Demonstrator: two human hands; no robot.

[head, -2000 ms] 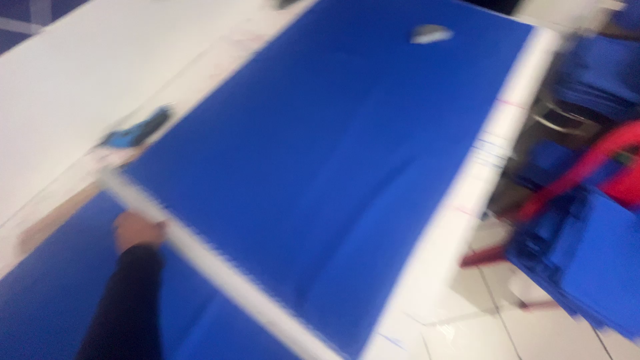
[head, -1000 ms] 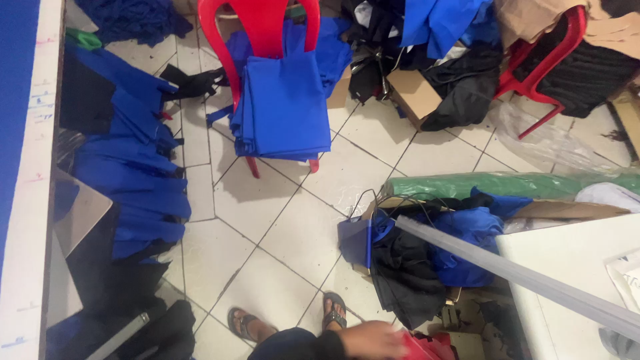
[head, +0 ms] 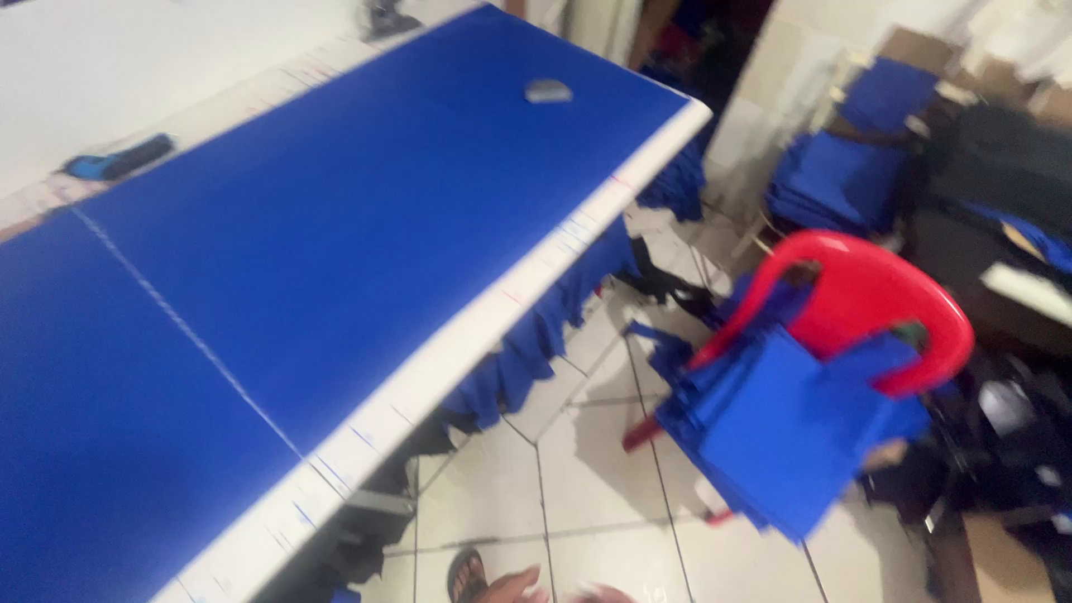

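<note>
Blue fabric [head: 368,218] lies flat on a long white table [head: 469,327], with a thin white line running across it. A small grey object [head: 548,90] rests on the fabric's far part. A blue and black tool [head: 120,157], too blurred to name, lies along the far left edge. My left hand [head: 515,585] shows at the bottom edge over the tiled floor, near a sandalled foot [head: 466,573], with nothing seen in it. To its right, my right hand [head: 600,594] is blurred and mostly cut off; its fingers cannot be made out clearly.
A red plastic chair [head: 871,293] to the right of the table holds stacked blue fabric pieces [head: 779,419]. More blue fabric [head: 511,377] hangs below the table edge. Folded blue cloth [head: 846,180] and dark piles stand at the back right. Tiled floor [head: 586,486] lies between.
Two seconds ago a hand held a long white straightedge across the fabric; one second ago it lay at the white surface on the right. Now it is out of view. The view has swung back to the table.
</note>
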